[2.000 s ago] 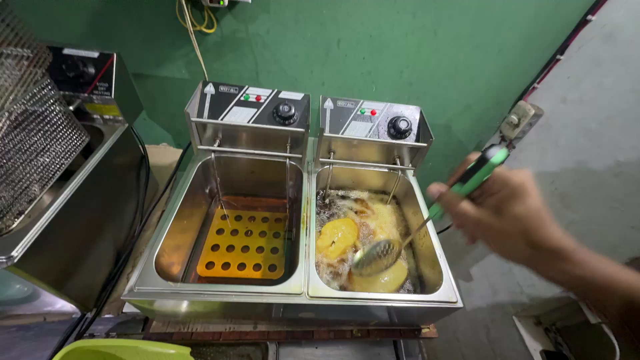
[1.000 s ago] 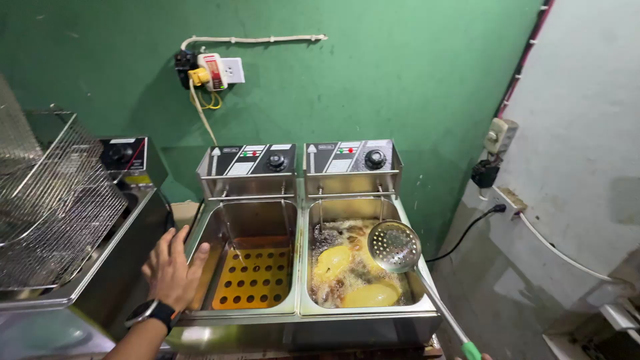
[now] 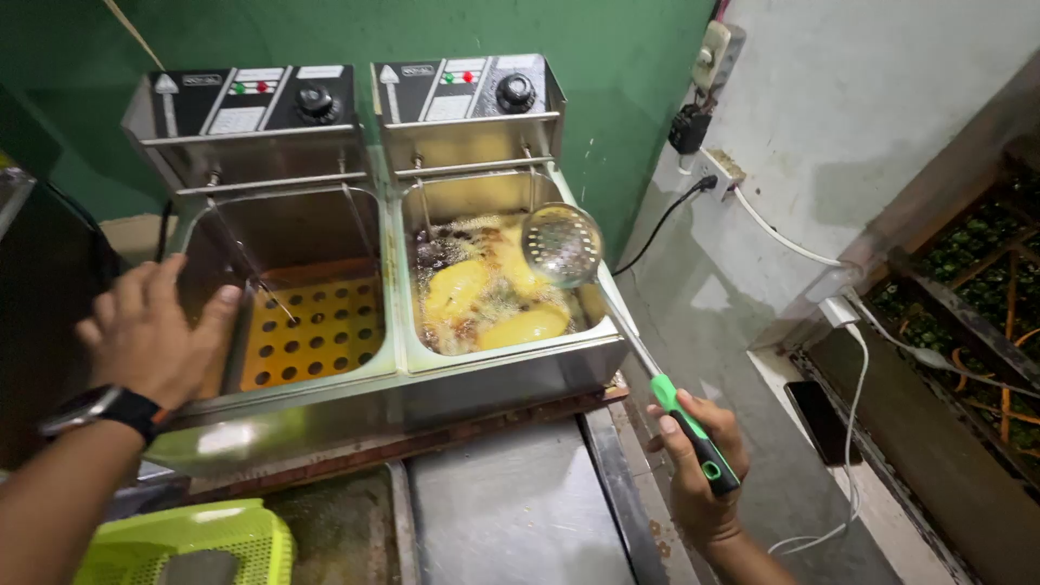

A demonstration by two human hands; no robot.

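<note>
My right hand [image 3: 705,463] grips the green and black handle of a perforated metal skimmer [image 3: 562,245]. The skimmer's round head is over the back right part of the right fryer tank [image 3: 508,355]. Several yellow pieces of food [image 3: 524,327] lie in bubbling oil there. My left hand [image 3: 154,333], with a black-banded watch at the wrist, has its fingers spread at the left edge of the left fryer tank [image 3: 388,284] and holds nothing; whether it touches the rim I cannot tell. A perforated plate [image 3: 313,325] lies in that tank's oil.
Control boxes with knobs [image 3: 315,101] stand behind the tanks. A lime green plastic basket [image 3: 272,536] is at the lower left, beside a metal surface [image 3: 512,496]. On the right are cords, a wall outlet [image 3: 720,175] and a phone [image 3: 821,422] on a ledge.
Two seconds ago the skimmer's head was down among the food; now it is raised above the oil. My left hand has come into view at the left tank since then.
</note>
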